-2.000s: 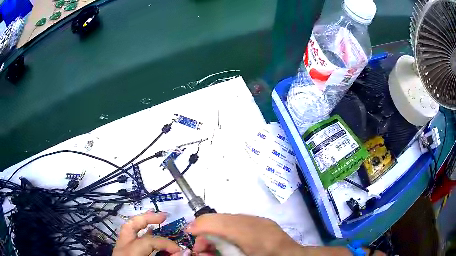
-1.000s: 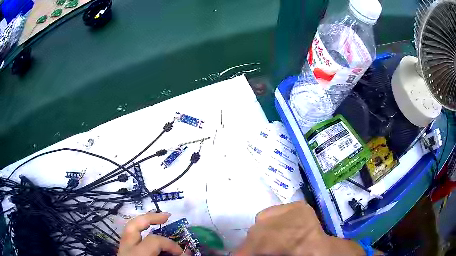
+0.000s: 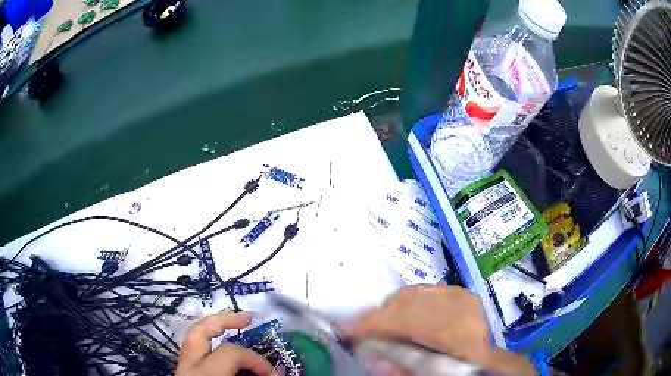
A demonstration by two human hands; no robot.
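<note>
My left hand (image 3: 221, 348), cut off by the bottom edge, holds a blue circuit board strip (image 3: 263, 339) between its fingers. A green round pad (image 3: 312, 354) lies just right of the board, partly covered. My right hand (image 3: 419, 327) is right of it, closed around a blurred soldering iron (image 3: 313, 314) whose barrel points up and left, above the board. Contact between tip and board cannot be made out. Thin black cables (image 3: 66, 316) lie in a tangled heap at left, some running to small blue boards (image 3: 260, 230) on the white paper (image 3: 346, 183).
A white 3M backing sheet (image 3: 412, 235) lies right of the work. The blue tray (image 3: 471, 283) holds a clear bottle (image 3: 500, 95), a green packet (image 3: 496, 220) and a yellow sponge (image 3: 563, 239). A desk fan (image 3: 651, 81) stands at the right edge.
My right hand moved from over the board to the right, uncovering the green pad; the iron's barrel, out of sight one second ago, shows again. My left hand has stayed at the board.
</note>
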